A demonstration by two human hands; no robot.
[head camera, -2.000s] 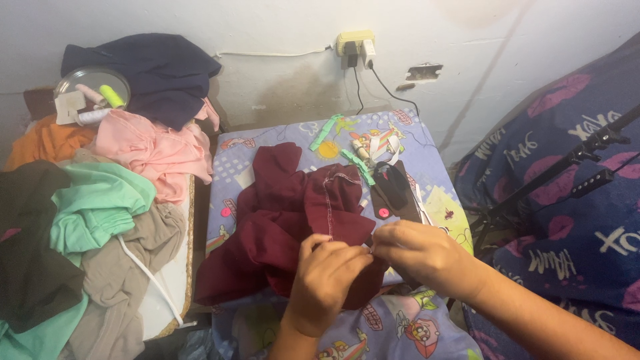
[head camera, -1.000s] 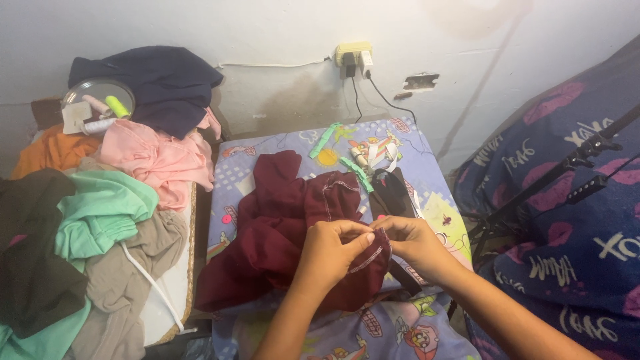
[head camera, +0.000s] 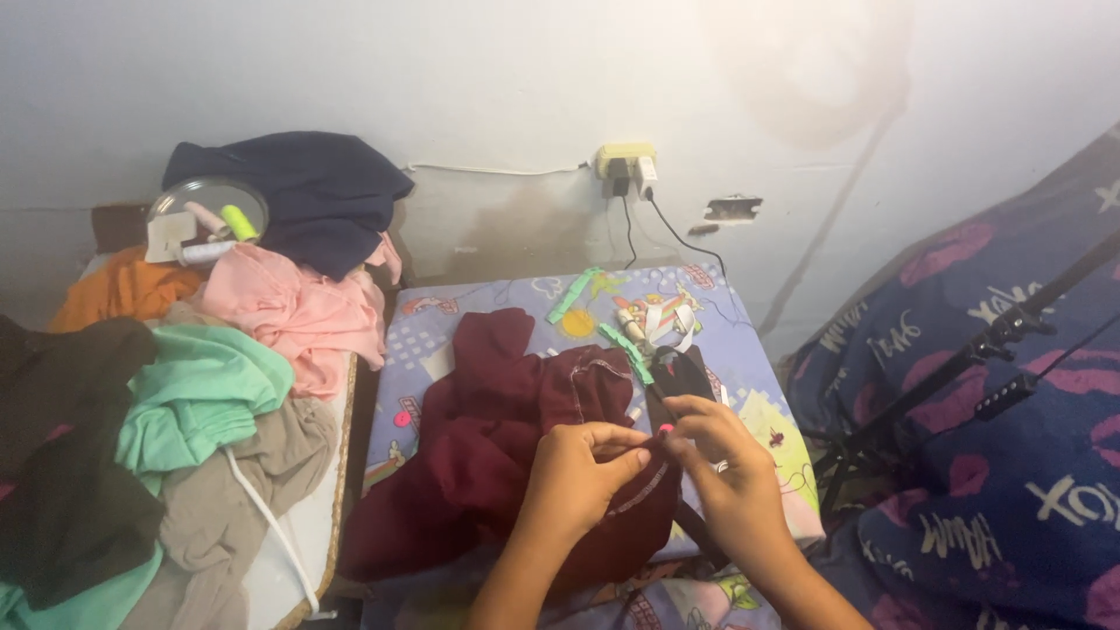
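Observation:
A maroon cloth garment (head camera: pixel 490 420) with pale stitching along one edge lies bunched on a cushioned surface with a printed cover (head camera: pixel 394 350). My left hand (head camera: pixel 586 472) pinches its stitched edge between thumb and fingers. Beside it, my right hand (head camera: pixel 722 468) holds the same edge, with a small pink pinhead (head camera: pixel 665 430) at the fingertips. A second pink pinhead (head camera: pixel 402 419) shows at the left of the cover. Mint green strips (head camera: pixel 626 353), a white elastic band (head camera: pixel 672 325) and a black cloth item (head camera: pixel 687 374) lie just beyond the hands.
Left, a white board (head camera: pixel 302 525) bears heaped clothes: mint green (head camera: pixel 206 394), pink (head camera: pixel 293 306) and navy (head camera: pixel 306 192). A round clear dish (head camera: pixel 249 188) there holds thread spools. A wall outlet (head camera: pixel 626 159) has plugged cords. A black tripod (head camera: pixel 945 367) stands right, against dark blue patterned fabric (head camera: pixel 980 472).
The fingers of my right hand have spread a little, and a pink pinhead now shows between the hands. My left hand still pinches the maroon cloth.

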